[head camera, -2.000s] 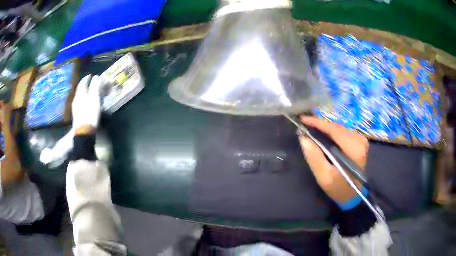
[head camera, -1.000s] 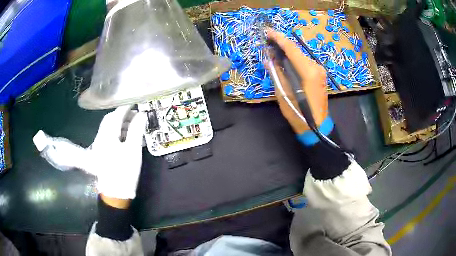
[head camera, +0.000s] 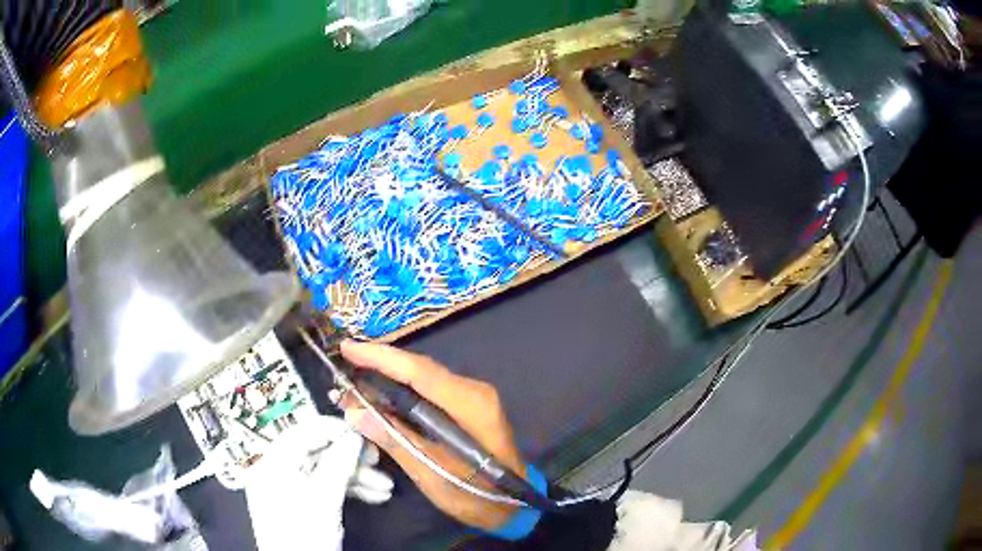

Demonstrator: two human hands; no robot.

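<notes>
My right hand (head camera: 442,431), bare with a blue wristband, holds a black pen-shaped soldering iron (head camera: 447,436) with a thin white tube along it. Its tip points up-left, just right of the housing. The open white housing (head camera: 229,463) lies under the hood's lower edge, with a green circuit board (head camera: 277,418) and thin wires inside. My left hand (head camera: 307,484), in a white glove, lies over the housing's lower right edge; whether its fingers grip the housing is hard to tell. A white cord in a clear bag (head camera: 118,500) joins the housing at the left.
A clear fume hood (head camera: 162,291) with orange tape stands left. A cardboard tray (head camera: 495,307) of blue two-lead components lies behind my right hand, with a dark stick (head camera: 501,210) across it. A black box (head camera: 754,140) and a compartmented cardboard tray (head camera: 738,304) are at the right.
The view has swung right. My right hand with the iron has moved from over the component tray down beside the housing. My left hand has shifted from the housing's left side to its lower right.
</notes>
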